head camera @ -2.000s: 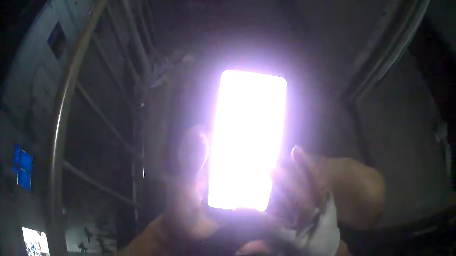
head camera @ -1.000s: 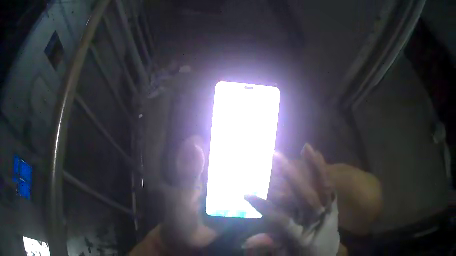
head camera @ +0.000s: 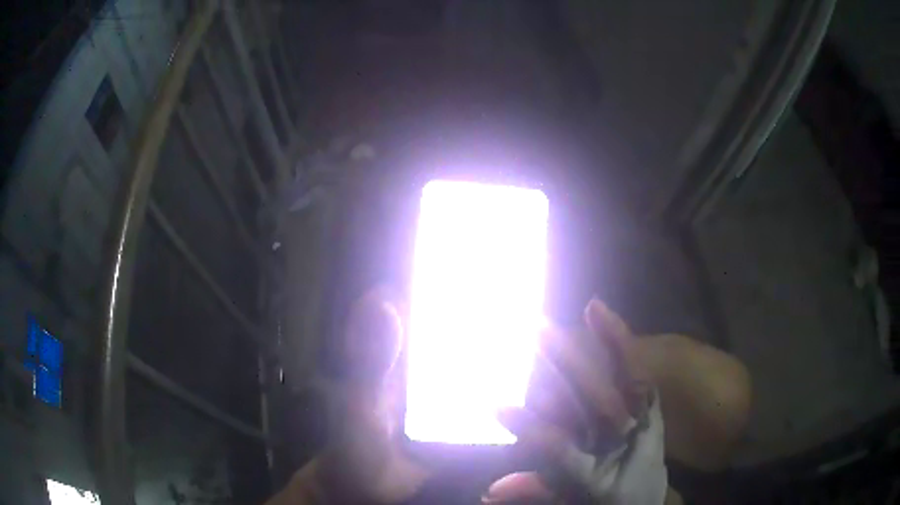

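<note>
A smartphone (head camera: 476, 306) stands upright in the middle of the view, its screen glaring white. My left hand (head camera: 380, 395) is dim and blurred; it holds the phone, with the thumb along its left edge. My right hand (head camera: 632, 395) is at the phone's lower right, its fingers apart, one fingertip at the bottom right of the screen. A whitish wrap (head camera: 637, 459) is on this hand. Glare hides where the fingers meet the phone's right edge, and both hands are cut off by the bottom edge.
A curved metal handrail (head camera: 120, 266) with thin bars runs down the left side. Beyond it is a pale wall (head camera: 59, 217) with a blue patch (head camera: 45, 363). A pale ridged edge (head camera: 755, 118) curves down at the upper right. The surroundings are very dark.
The phone has moved down and slightly left in the view. My right fingertip came over the bottom of the screen and now lies nearer its right edge. My left hand has shifted slightly down.
</note>
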